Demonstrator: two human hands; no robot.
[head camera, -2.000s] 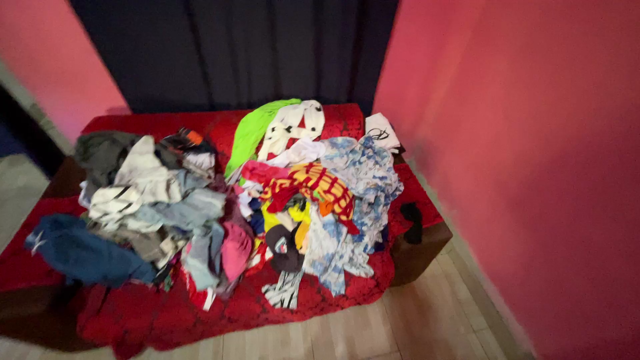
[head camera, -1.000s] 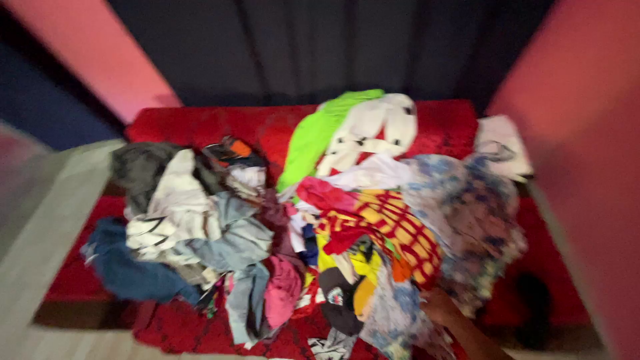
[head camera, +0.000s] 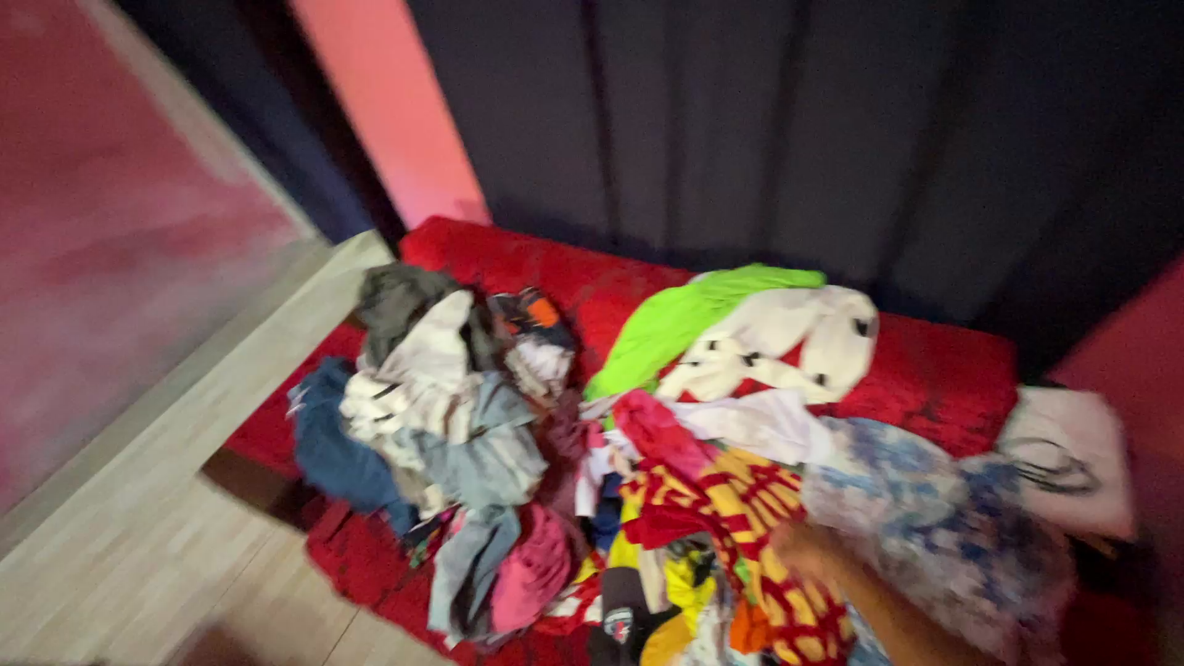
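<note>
My right hand (head camera: 807, 553) reaches in from the lower right and lies against a red and yellow patterned cloth (head camera: 754, 509); blur hides whether the fingers grip it. To the right of that hand is a blue and white floral cloth (head camera: 906, 490). Left of the patterned cloth lie a pink garment (head camera: 532, 569) and a dark cap (head camera: 624, 606). A separate heap holds grey-blue garments (head camera: 481, 453), a white garment (head camera: 430, 347) and a dark blue one (head camera: 338, 444). My left hand cannot be made out; a dark blurred shape shows at the bottom left.
The piles rest on a sofa with a red cover (head camera: 573, 268). A lime-green garment (head camera: 694, 314) and a white garment with black marks (head camera: 795, 342) hang over its back. Behind is a dark curtain (head camera: 703, 120). A white item with a dark cord (head camera: 1064, 453) is at the right.
My right hand has come into view from the lower right and now is at the red and yellow cloth. The view has moved closer and turned left.
</note>
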